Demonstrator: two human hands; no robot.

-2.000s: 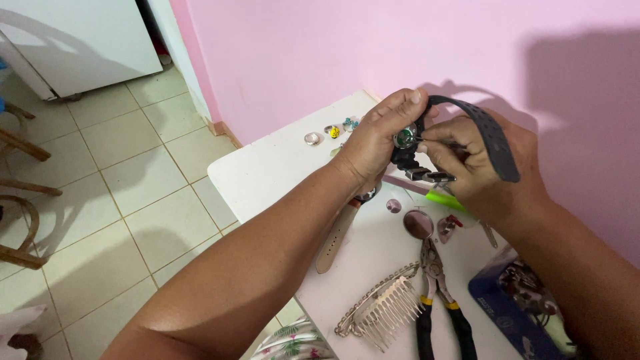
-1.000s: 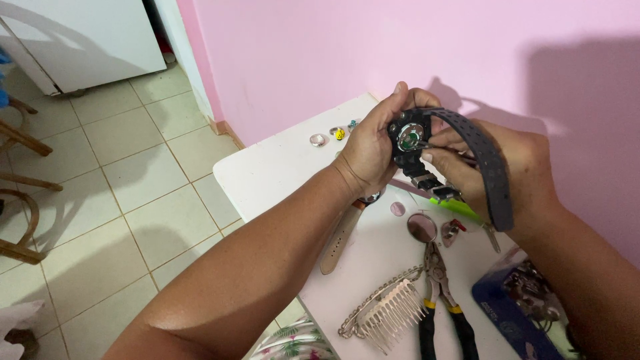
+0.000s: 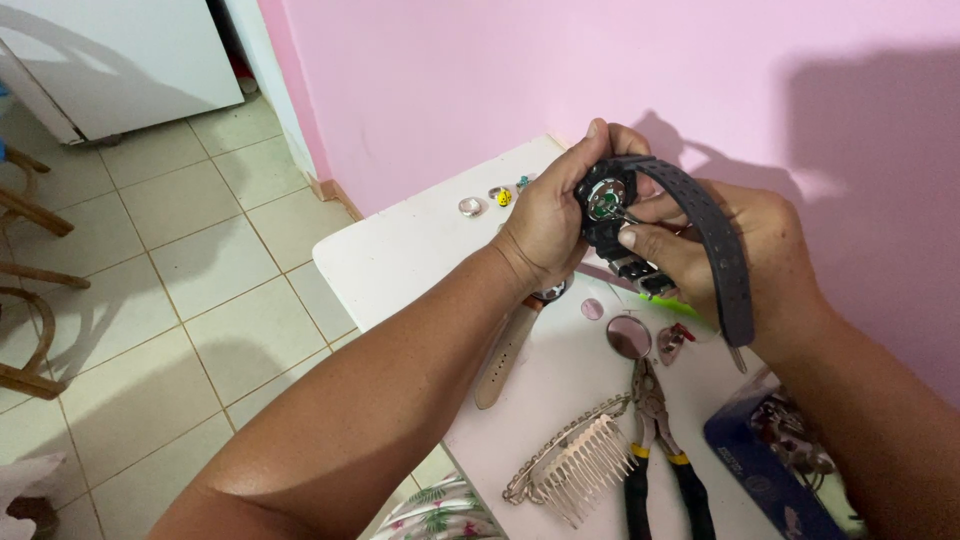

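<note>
My left hand holds a black wristwatch above the white table, its back uncovered so that a green and silver inside shows. In my right hand a thin metal tool, perhaps tweezers, is pinched, its tip at the open back. The perforated black watch strap arches over my right fingers; the buckle part hangs below. Under my hands lie a round metal disc, a smaller disc and a second watch's beige strap, its dial partly hidden by my left wrist.
Pliers with black and yellow handles, a metal hair comb and a blue box holding metal pieces lie nearer me. Rings sit by the far edge of the table. A pink wall stands behind.
The watch has been turned so its open back faces the camera more. My right hand's tool tip remains at the watch back.
</note>
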